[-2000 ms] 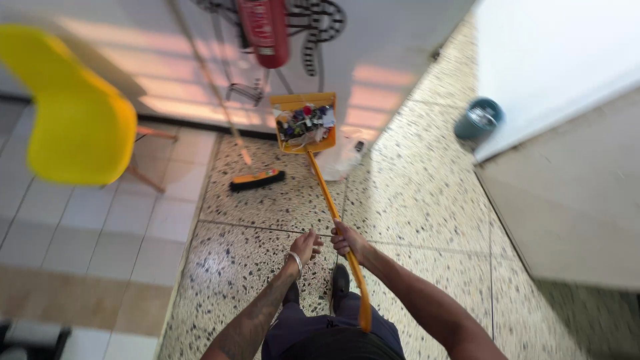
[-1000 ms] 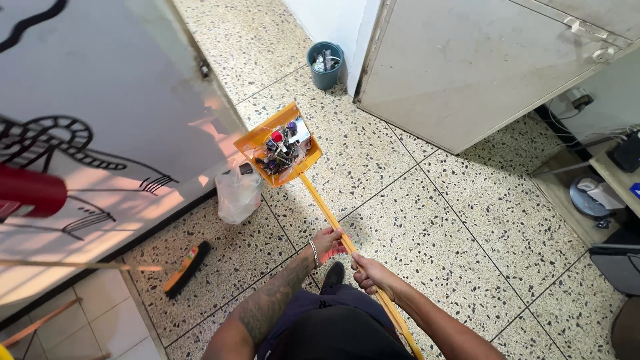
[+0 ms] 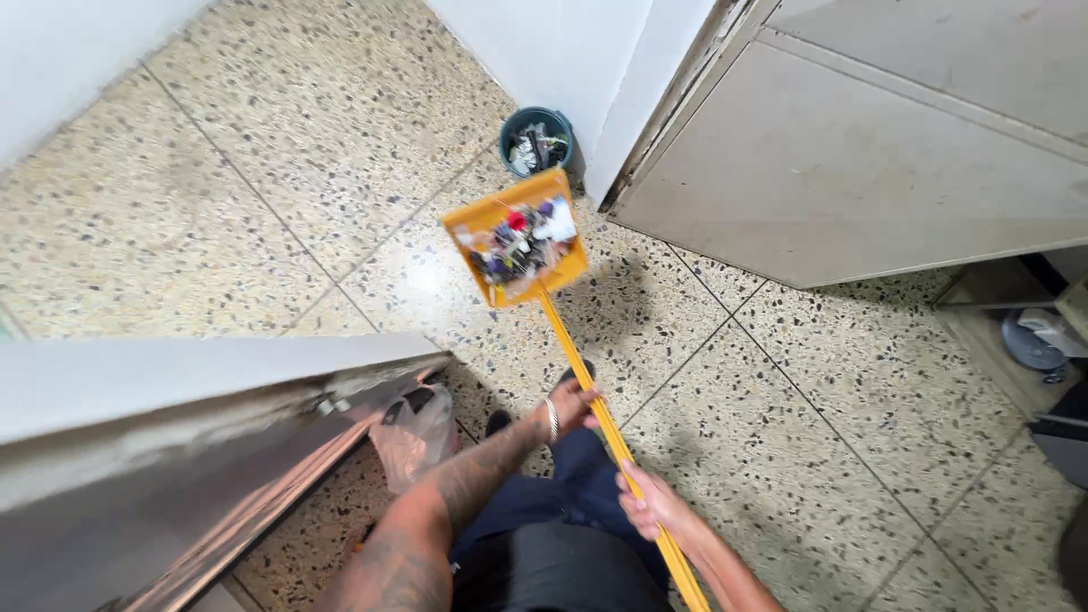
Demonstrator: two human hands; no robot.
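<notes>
A yellow long-handled dustpan (image 3: pixel 565 274) hangs over the speckled floor, its pan loaded with mixed litter (image 3: pixel 520 242), a red bit and purple bits among it. My left hand (image 3: pixel 571 406), with a bracelet at the wrist, is closed around the middle of the yellow handle. Lower down, nearer my body, my right hand (image 3: pixel 648 501) grips the same handle. Just beyond the pan's far edge stands a teal bin (image 3: pixel 508 136) holding rubbish; in this view the pan's far corner overlaps the bin's near rim. Whether they touch I cannot tell.
A pale metal door (image 3: pixel 833 161) stands at the upper right, by a white wall edge behind the bin. At the left, a white partition (image 3: pixel 212 382) juts in, with a clear plastic bag (image 3: pixel 416 438) beside it. A low shelf (image 3: pixel 986 340) holds things at the far right.
The loaded dustpan has moved from beside the plastic bag to the teal bin. My left hand, apart from the handle two seconds ago, now grips it. The view has swung right, and the broom is out of sight.
</notes>
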